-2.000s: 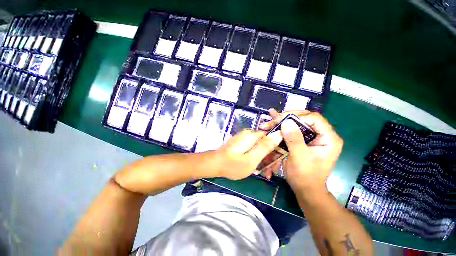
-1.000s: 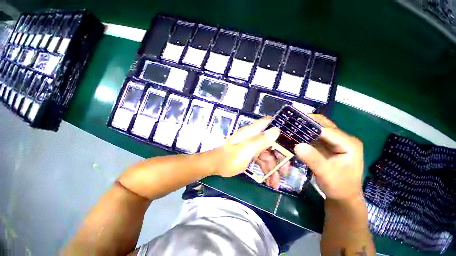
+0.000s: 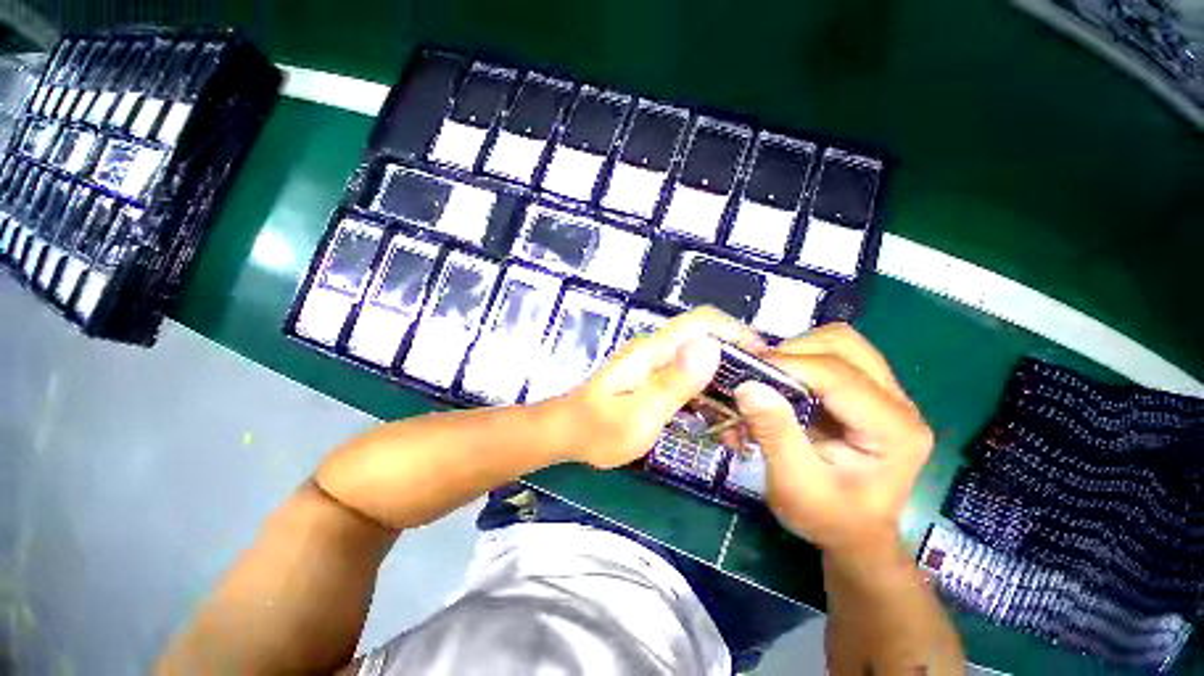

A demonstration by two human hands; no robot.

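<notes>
My left hand and my right hand meet over the near right corner of the black blister tray. Both hold a dark front housing with a keypad between them, tilted, with both thumbs on it. A pale gold frame edge shows below it between the hands. Front housings fill most tray pockets, dark above and pale below. The far left pocket holds no housing. Below my hands a silvery keyed piece shows partly. The hands hide the tray's near right pockets.
Stacked trays stand at the left end of the green bench. Wavy black stacks of keypads lie at the right. A white stripe runs behind the tray. Wrinkled clear bags or parts lie at the top right corner.
The housing, which faced up with its keys showing, is now tilted edge-on between both hands. The right hand has moved slightly left and closed around it. The tray is unchanged.
</notes>
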